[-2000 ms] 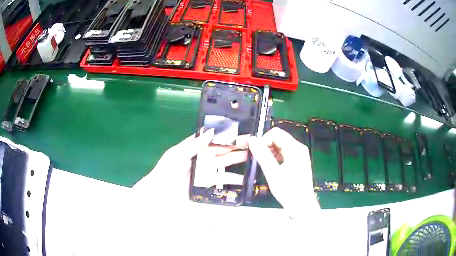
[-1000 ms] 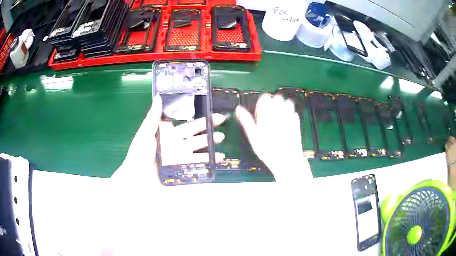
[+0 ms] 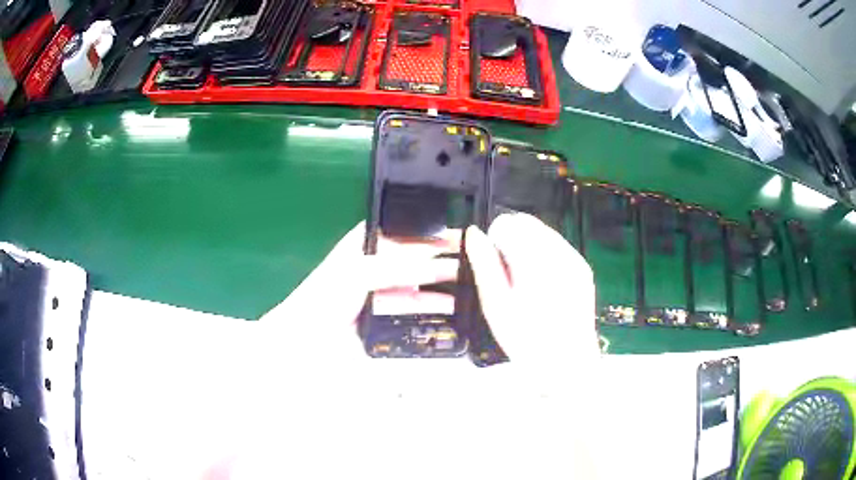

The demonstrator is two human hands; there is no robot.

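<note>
A black phone middle frame (image 3: 432,178) is upright in front of me. My left hand (image 3: 328,281) holds it from the left, its fingers showing through the large opening. My right hand (image 3: 544,281) is at its right side, closed on a second middle frame (image 3: 528,178) that stands against or just behind the first one's right edge. Overexposure blurs both hands. More middle frames (image 3: 607,253) lie in a row on the green belt (image 3: 206,216) to the right, with gold spots at their lower ends.
Beyond the belt, a red tray (image 3: 357,97) holds single frames and a frame pile (image 3: 239,42). White tape rolls (image 3: 601,58) stand at upper right. A single frame (image 3: 716,422) lies on the white surface beside a green fan (image 3: 802,436). A black tray (image 3: 28,366) is at left.
My right hand, apart from the held frame a second ago, is now against its right side with another frame. The view has shifted, so the held frame appears further right.
</note>
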